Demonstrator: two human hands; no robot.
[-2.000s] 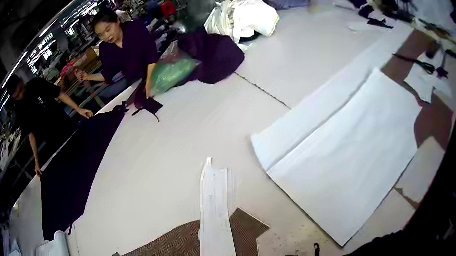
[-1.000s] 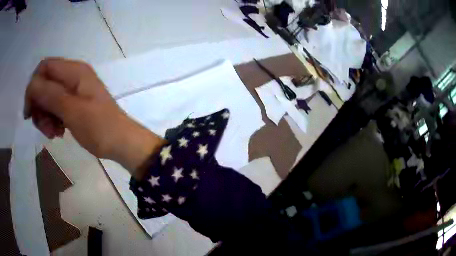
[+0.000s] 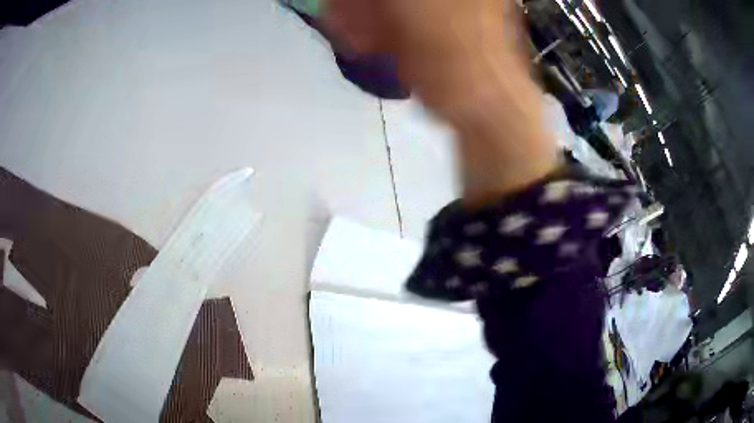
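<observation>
My right hand (image 3: 413, 41) is raised close to the camera at the top centre, blurred, its fingers partly cut off by the top edge; whether they hold anything cannot be told. Its star-patterned cuff covers part of a large white paper sheet (image 3: 388, 355). At left, a long tapering white paper pattern (image 3: 157, 330) lies slantwise over brown checked fabric (image 3: 74, 273). My left hand is not in view.
The off-white table (image 3: 182, 107) has a dark seam line running down its middle. A dark purple cloth (image 3: 372, 74) shows behind my hand. Papers and mixed items (image 3: 649, 322) lie along the right side.
The view has swung left and tilted. My right hand, absent two seconds ago and at left one second ago, is now at the top centre, larger in view. More checked fabric shows.
</observation>
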